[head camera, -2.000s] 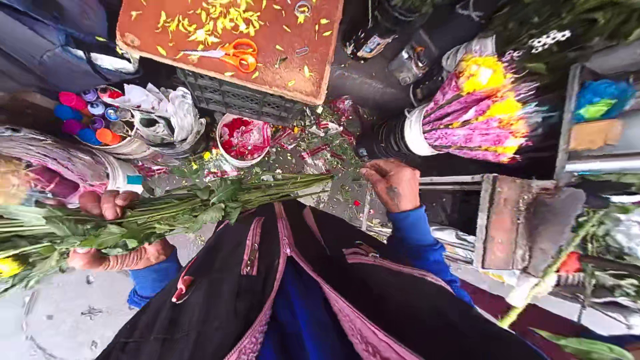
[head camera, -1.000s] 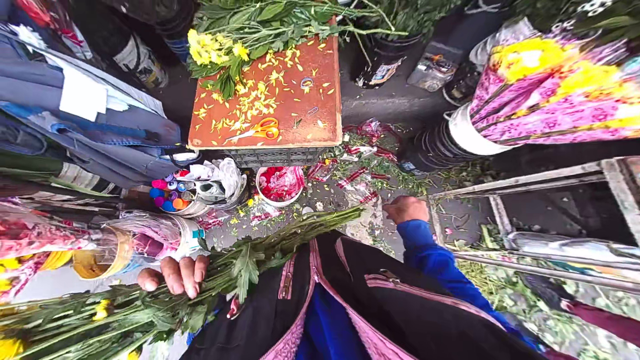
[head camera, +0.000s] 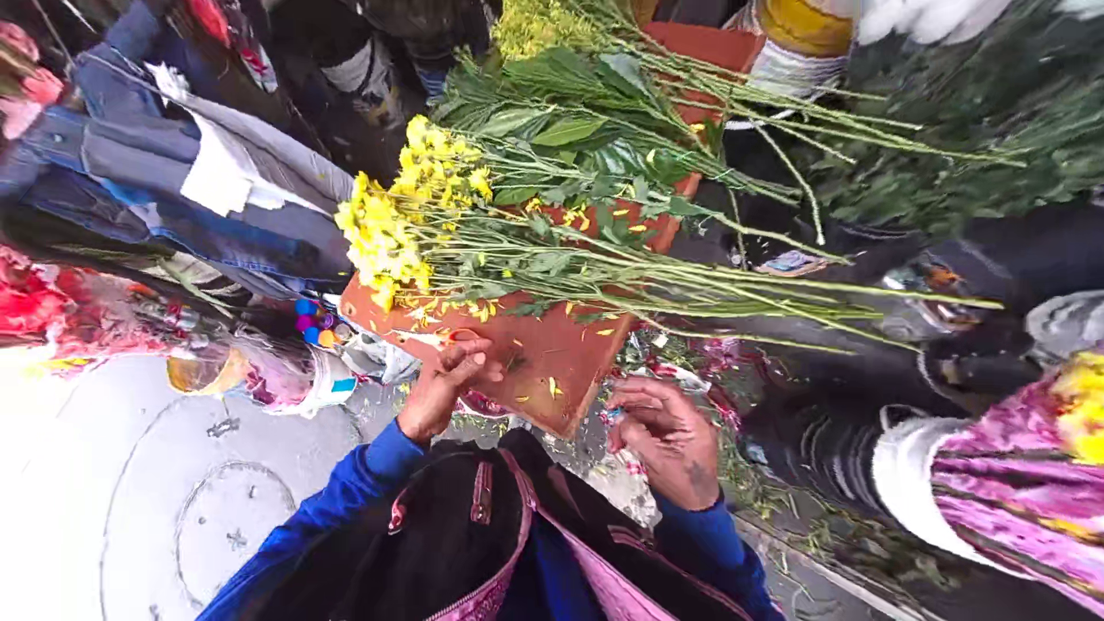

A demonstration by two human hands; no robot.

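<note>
A bunch of yellow flowers [head camera: 384,246] lies across the reddish board [head camera: 552,354], its long green stems running past the right edge. Behind it lie leafy green stems [head camera: 569,125] and more yellow blooms [head camera: 543,30]. My left hand [head camera: 453,379] is at the board's front left edge, its fingers on or over the orange handle of the scissors [head camera: 427,338]; whether they grip it cannot be told. My right hand [head camera: 664,435] is off the board's right corner, fingers curled, with a small blue and white thing at the fingertips. Loose yellow petals [head camera: 553,388] are scattered on the board.
At right, a white bucket [head camera: 906,483] holds pink-wrapped flowers [head camera: 1018,492]. At left stand a tub with wrapped flowers [head camera: 332,379] and bright bottle-like caps [head camera: 317,323], below a person's jeans-like blue cloth [head camera: 129,155]. Cut leaves and wrappers litter the ground [head camera: 776,509].
My left hand has let go of the stems it held and is now at the scissors. My right hand has moved to the board's corner. Yellow flowers now cover much of the board. The view has shifted.
</note>
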